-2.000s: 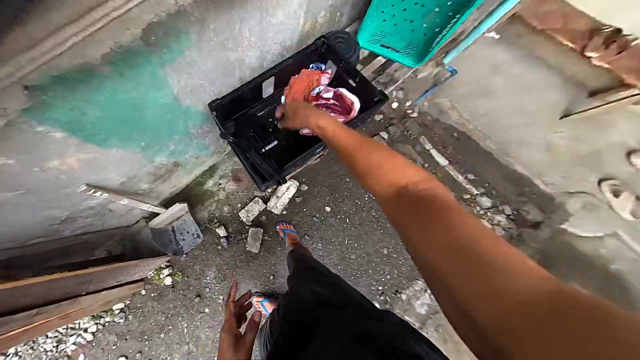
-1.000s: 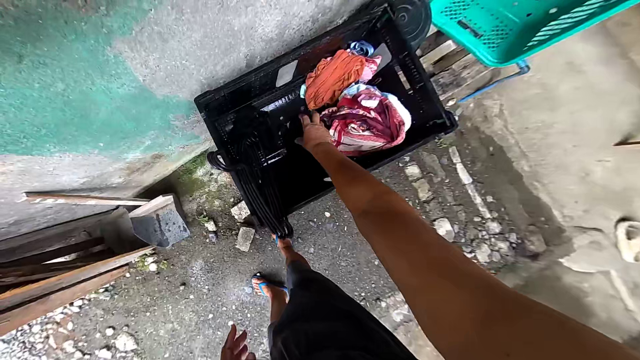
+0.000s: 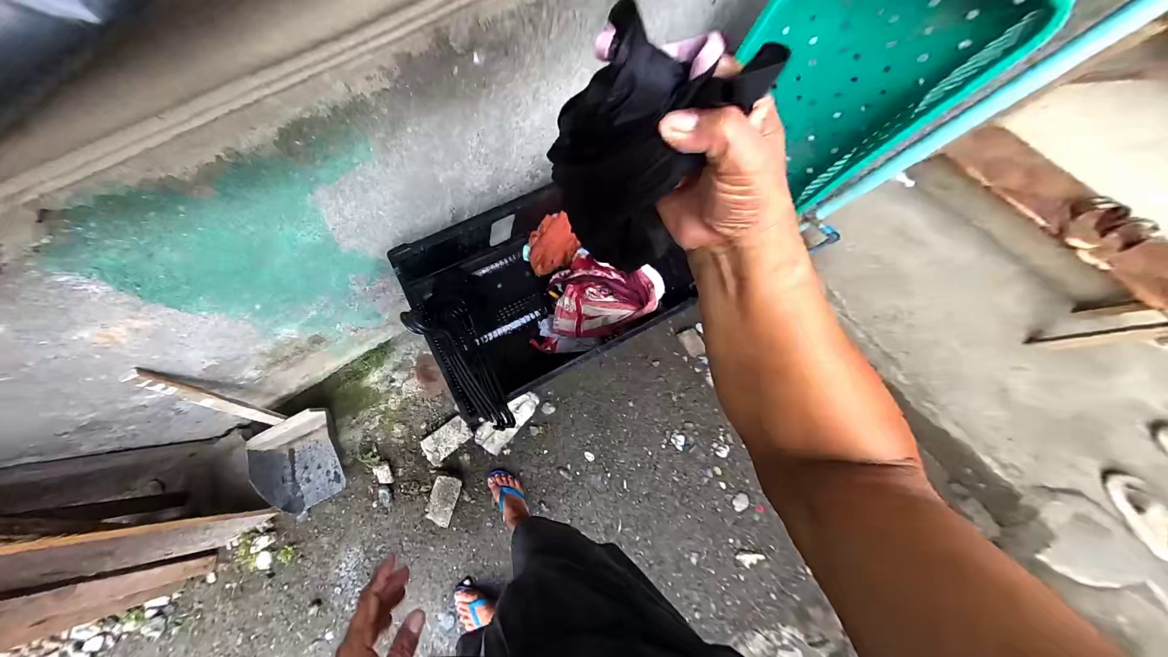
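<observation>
My right hand (image 3: 730, 169) grips a bunched black cloth garment (image 3: 620, 155) with pinkish bands, raised above the right end of a black plastic crate (image 3: 538, 374). Inside the crate lie an orange cloth (image 3: 553, 245) and a red-and-white patterned cloth (image 3: 598, 299). Several black hangers (image 3: 470, 374) hang over the crate's left end. My left hand (image 3: 383, 610) is low in the view, its fingers apart and holding nothing. The garment and my right hand hide part of the crate's far right end.
A green perforated plastic basket (image 3: 876, 82) stands at the upper right beside a light blue pipe (image 3: 985, 109). Broken concrete blocks (image 3: 444, 500) lie near my feet. A dustpan-like scoop (image 3: 297, 461) and wooden boards (image 3: 119, 557) are at the left, along the wall (image 3: 228, 246).
My right hand was down in the crate and is now raised above it, holding the black garment. The orange and red-and-white cloths are still in the crate.
</observation>
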